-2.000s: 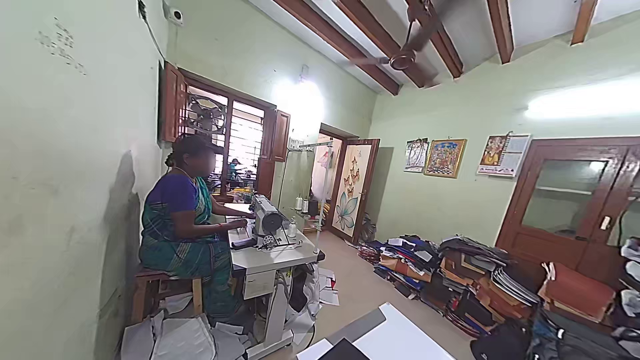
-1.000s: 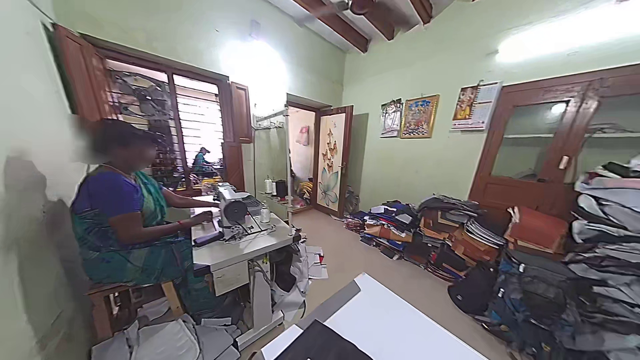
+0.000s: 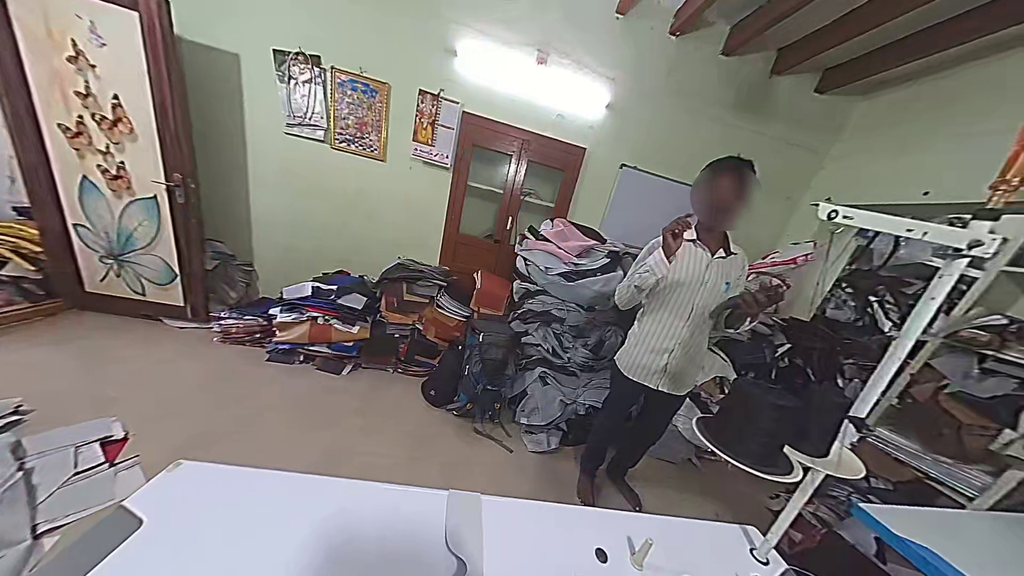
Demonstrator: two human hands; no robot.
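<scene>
Neither of my hands shows in the head view. A white sewing table top [image 3: 320, 520] spans the bottom edge, with a small pale peg [image 3: 641, 554] standing on it near a dark round hole. From the table's right end rises a white metal thread stand [image 3: 884, 352]. It carries large black thread cones [image 3: 748, 424] on white discs. What my hands touch or hold cannot be seen.
A person [image 3: 680, 320] in a striped shirt stands barefoot beyond the table. Stacks of folded cloth [image 3: 324, 312], a backpack [image 3: 488, 364] and a tall grey cloth heap [image 3: 564, 344] line the wall. A painted door [image 3: 120, 160] stands at left, loaded shelves [image 3: 976, 344] at right.
The view has swung far to the right. The seated person at the sewing machine has left the view, and the standing person and thread stand have come into it.
</scene>
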